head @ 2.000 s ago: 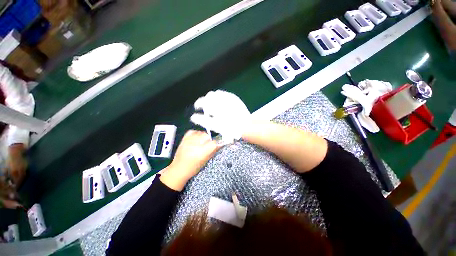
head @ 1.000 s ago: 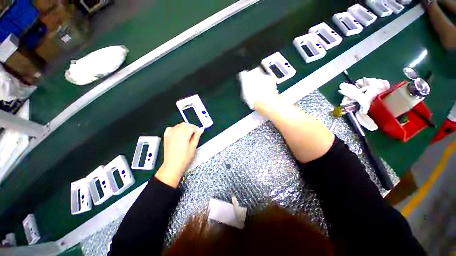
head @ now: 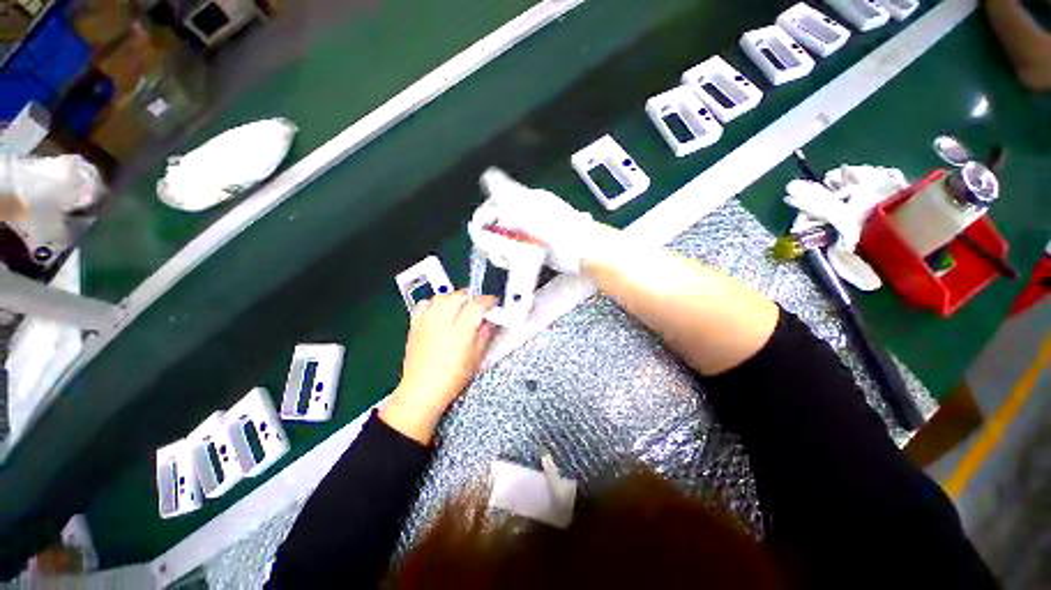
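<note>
A white plastic housing (head: 521, 286) is held upright over the near edge of the belt, tilted, with a red-brown strip showing near its top. My right hand (head: 542, 228), in a white glove, grips its upper part. My left hand (head: 444, 352), bare, has its fingertips at the housing's lower end. Another housing (head: 422, 280) lies on the belt just beyond my left fingers; whether they touch it I cannot tell.
Several housings (head: 611, 173) lie on the green belt (head: 380, 207) to both sides. Bubble wrap (head: 611, 380) lies under my forearms with a white pad (head: 532, 492). At right are a black-handled tool (head: 859, 328), crumpled gloves (head: 847, 207) and a red bin (head: 947, 282).
My gloved hand has come back left with a housing lifted off the belt. My left hand has moved slightly right to meet it. Housings on the belt have shifted down-left.
</note>
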